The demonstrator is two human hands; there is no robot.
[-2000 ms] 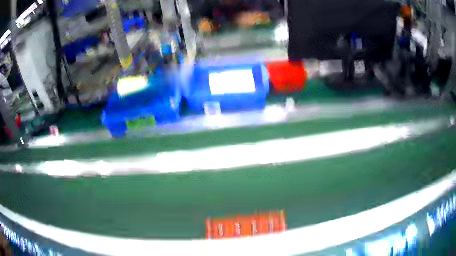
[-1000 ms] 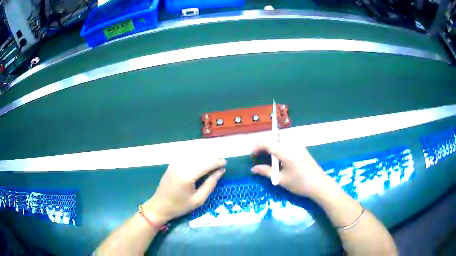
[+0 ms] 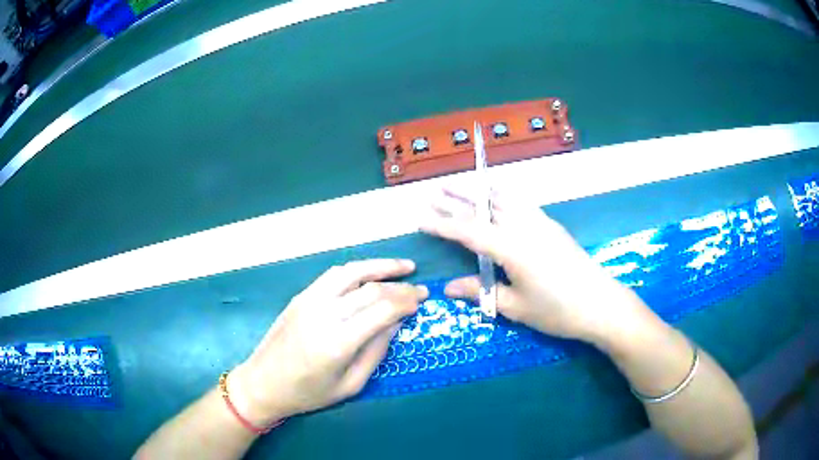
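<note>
A red-brown carrier fixture [image 3: 435, 162] lies on the green conveyor belt against the near white strip. Small round parts [image 3: 500, 130] sit in its row of dark-edged nests, with bright screws at the ends. My right hand [image 3: 530, 260] holds slim silver tweezers [image 3: 487, 243], tips pointing away and overlapping the carrier in view; contact cannot be told. My left hand [image 3: 337, 328] is empty, fingers loosely bent, over the left end of a blue backing sheet [image 3: 467, 350] with rows of rings. Part of that sheet is hidden by my hands.
The white strip [image 3: 224, 243] runs between belt [image 3: 269, 126] and work ledge [image 3: 171, 305]. More blue sheets lie at the left [image 3: 58, 373] and right edge [image 3: 805, 205]. A blue bin [image 3: 112, 15] shows at the top left.
The view has tilted down and turned. The carrier now appears higher and further right. The tweezers cross its middle instead of its right end. Both hands were absent two seconds ago.
</note>
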